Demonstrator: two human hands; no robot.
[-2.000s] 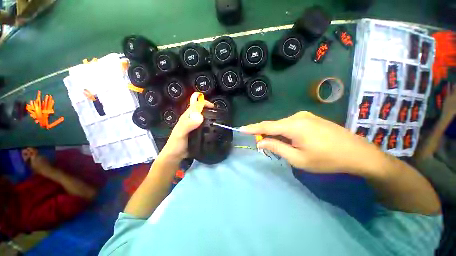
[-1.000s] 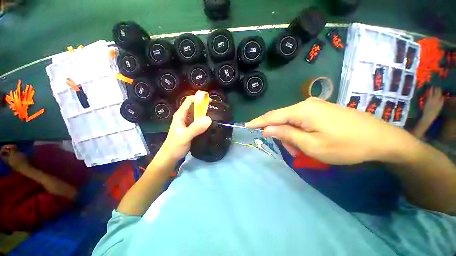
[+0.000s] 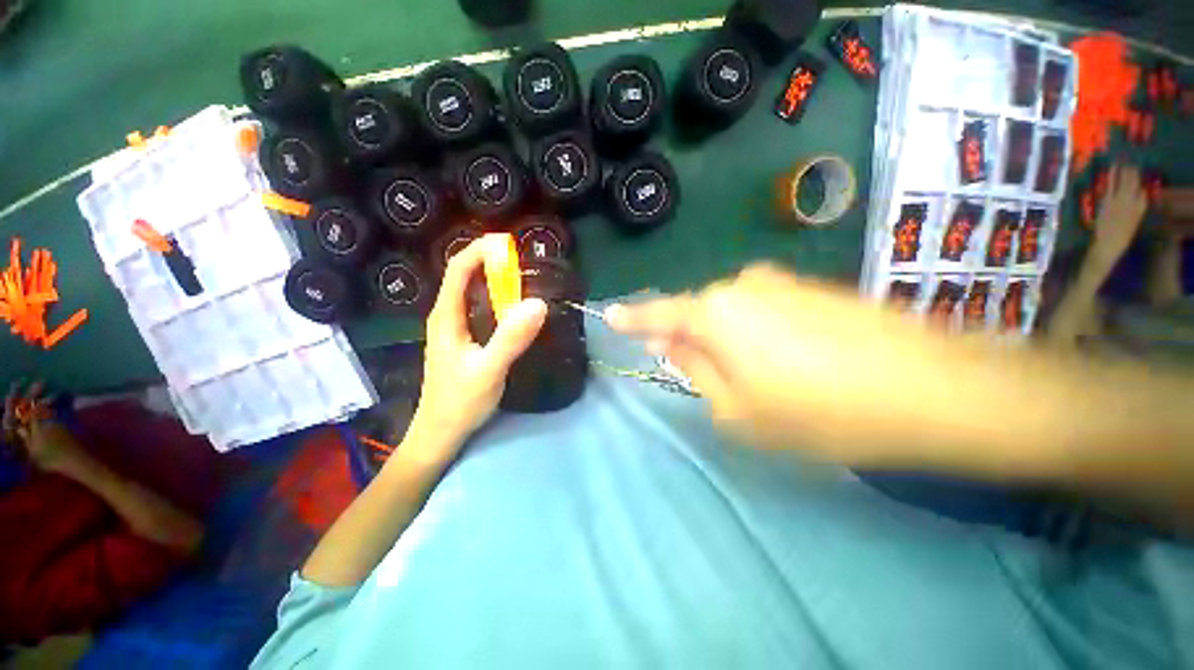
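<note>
A black speaker body (image 3: 547, 360) is held upright against my clothing at the bench's near edge. An orange strap (image 3: 502, 271) forms a loop at its upper left. My left hand (image 3: 474, 343) pinches the strap between thumb and fingers, at the body's left side. My right hand (image 3: 707, 343), blurred, holds a thin metal tool (image 3: 584, 309) whose tip points at the body's upper face. The tool's handle is hidden in the hand. Whether the tip touches the body is too small to tell.
Black units (image 3: 407, 202) cluster beyond my hands. A white tray (image 3: 236, 353) with one black insert (image 3: 182, 270) lies left. A filled tray (image 3: 962, 79) lies right, beside a tape roll (image 3: 822, 191). Orange straps (image 3: 26, 295) lie far left. Other people's arms show at both sides.
The view has shifted, so bench items sit higher and further left. My left hand still holds the strap. The tool tip stays near the body's upper part, and my right forearm reaches further across the view.
</note>
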